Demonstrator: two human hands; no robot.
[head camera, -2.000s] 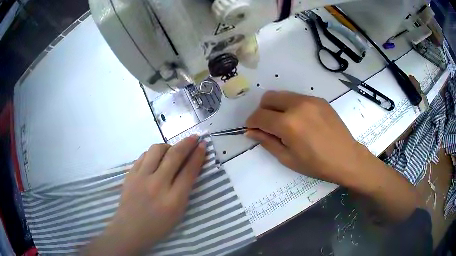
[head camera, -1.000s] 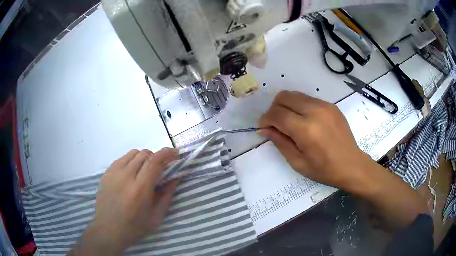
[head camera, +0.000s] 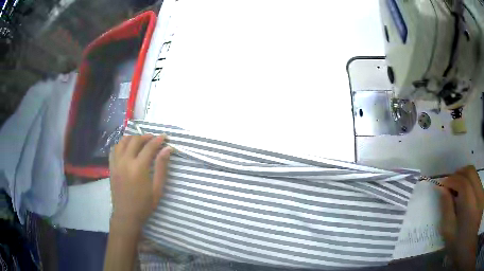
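The grey-and-white striped fabric piece (head camera: 286, 217) lies across the front of the white machine table, with a narrow folded band along its upper edge. My left hand (head camera: 138, 164) pinches the fabric's left end near the fold. My right hand (head camera: 463, 198), at the right rim, holds the thin tweezers (head camera: 431, 181), their tips at the fabric's upper right corner. The rear of the tweezers is hidden in my fingers. The needle plate (head camera: 379, 112) lies bare above the fabric's right part.
The sewing machine head (head camera: 424, 53) stands at the upper right, with a pale block attachment (head camera: 458, 125) beside it. A red-edged tray (head camera: 137, 63) is at left. Pale cloth (head camera: 40, 143) hangs beyond the tray.
The view has swung left, bringing in the red-edged tray. My left hand has moved along the fabric to its left end. My right hand still holds the tweezers at the right corner.
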